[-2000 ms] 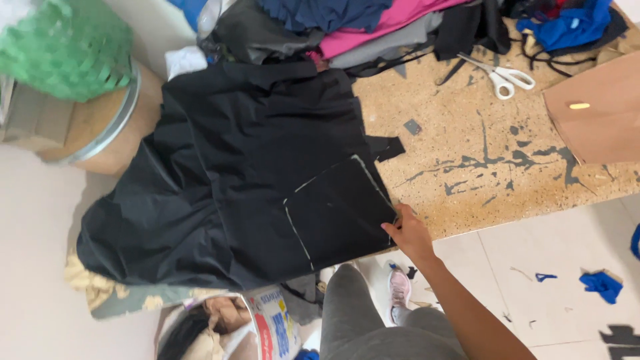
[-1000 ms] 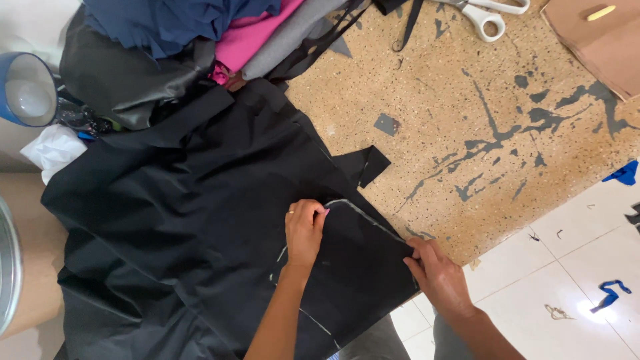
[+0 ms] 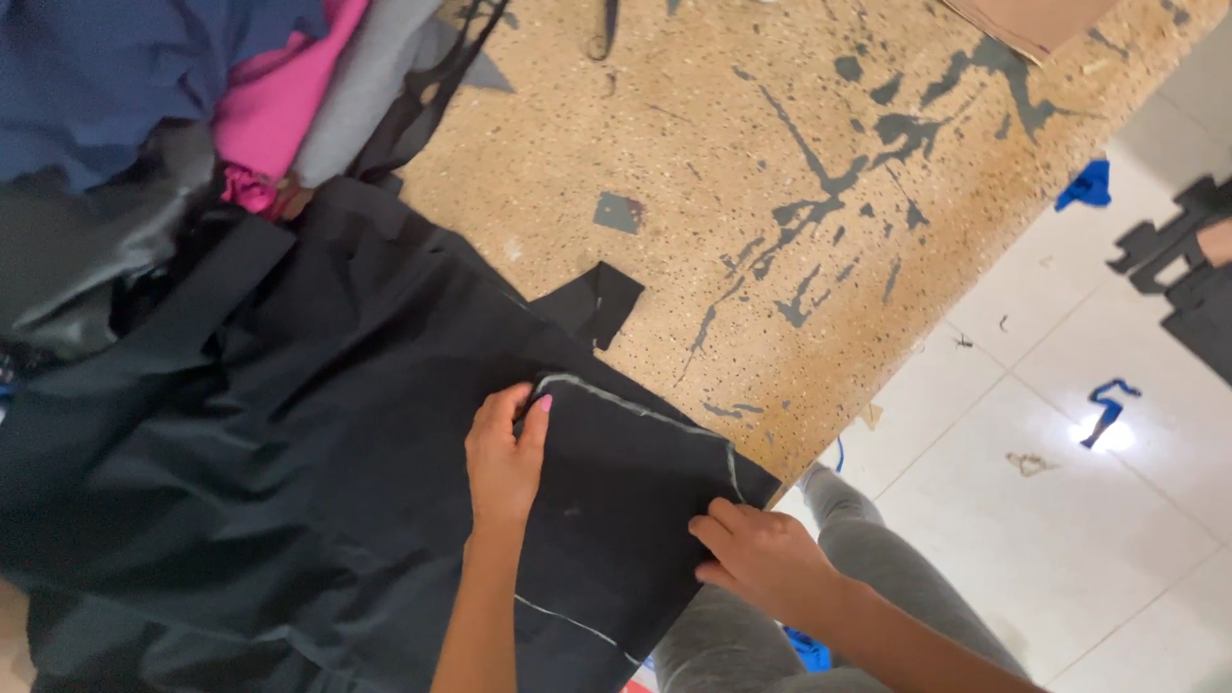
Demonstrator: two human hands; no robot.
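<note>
Black fabric (image 3: pixel 404 462) lies across the worktable, with a pale chalk outline (image 3: pixel 635 408) drawn near its right corner. My left hand (image 3: pixel 505 452) is at the upper left bend of that outline, thumb and fingers pinching the cloth there. My right hand (image 3: pixel 756 549) is at the fabric's edge by the table's front, its fingertips on the cloth just below the outline's right end; its fingers are bent and I cannot tell whether they grip it. A narrow black fabric piece (image 3: pixel 616 303) sticks out past the upper edge of the cloth.
A heap of navy (image 3: pixel 106 77), pink (image 3: pixel 279 106) and grey cloth (image 3: pixel 366 77) lies at the upper left. The speckled worktable (image 3: pixel 731 173) bears dark patches, a small grey scrap (image 3: pixel 618 213) and brown material (image 3: pixel 1039 24). Blue scraps (image 3: pixel 1107 409) lie on the tiled floor.
My left hand, out of view two seconds ago, came onto the outlined fabric and stays near the outline's upper bend. My right hand remains at the fabric's edge. The view has moved closer.
</note>
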